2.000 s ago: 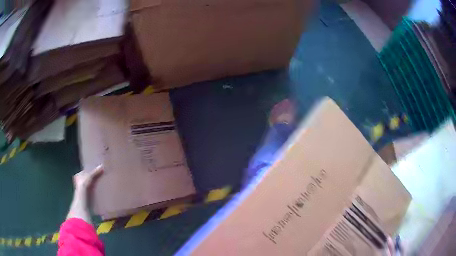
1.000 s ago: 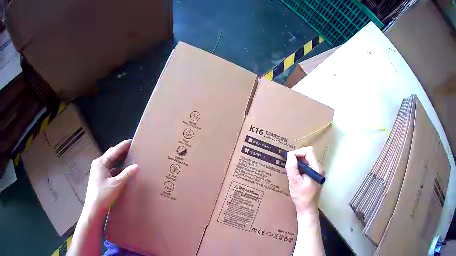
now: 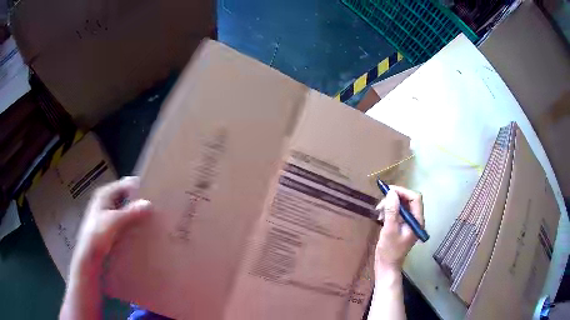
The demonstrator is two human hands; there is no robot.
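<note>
A flat carton [image 3: 250, 125] with two dark printed bars lies tilted over my lap, blurred by motion. My left hand [image 3: 119, 212] grips its left edge, with the thumb on top. My right hand [image 3: 400, 222] holds a dark marker pen [image 3: 409, 219] at the carton's right side. The pen's black tip points up and left and shows just right of the printed bars. A thin yellow strap [image 3: 392, 166] shows at the carton's upper right edge.
A stack of cartons [image 3: 494, 219] lies on the white tabletop [image 3: 437, 100] at the right. Another flat carton [image 3: 75, 194] is on the floor at the left. A large brown box [image 3: 119, 50] stands upper left, and a green crate [image 3: 406, 25] is at the top right.
Compared with one second ago, the flat carton and my left hand have shifted left. The pen tip has moved right, off the printed bars. Earlier, my left hand was at the floor carton.
</note>
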